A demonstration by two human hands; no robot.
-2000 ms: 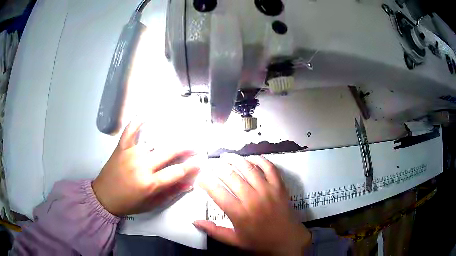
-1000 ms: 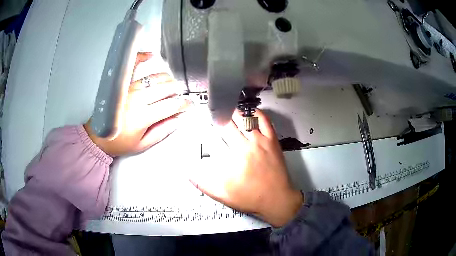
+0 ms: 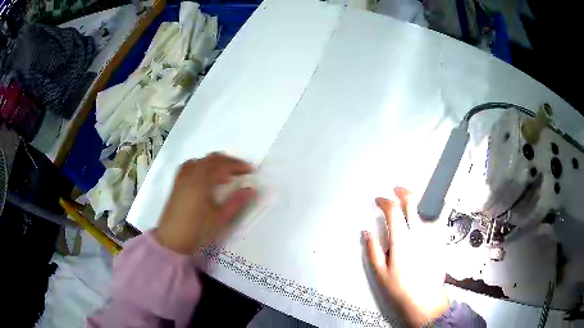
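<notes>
My left hand (image 3: 203,202) is blurred, over the left part of the white table, with a small white fabric piece (image 3: 259,204) at its curled fingers. The piece is blurred and blends into the table. My right hand (image 3: 406,262) lies palm down with fingers spread, left of the needle area, in bright light. No thing shows in it. The sewing machine head (image 3: 512,170) stands at the right, with its presser foot area and a small pale knob (image 3: 497,254) below. The grey-white lamp bar (image 3: 443,173) is between my right hand and the head.
A heap of cream fabric pieces (image 3: 150,96) lies in a blue-lined tray (image 3: 83,150) left of the table. Printed ruler marks (image 3: 282,288) run along the near edge. A dark torn patch (image 3: 477,286) is beside the machine bed. The slim metal tool (image 3: 547,304) shows at lower right.
The view has swung left. My left hand has moved from beside the needle area to the table's left with a white piece. My right hand has come out from under the machine head, fingers spread.
</notes>
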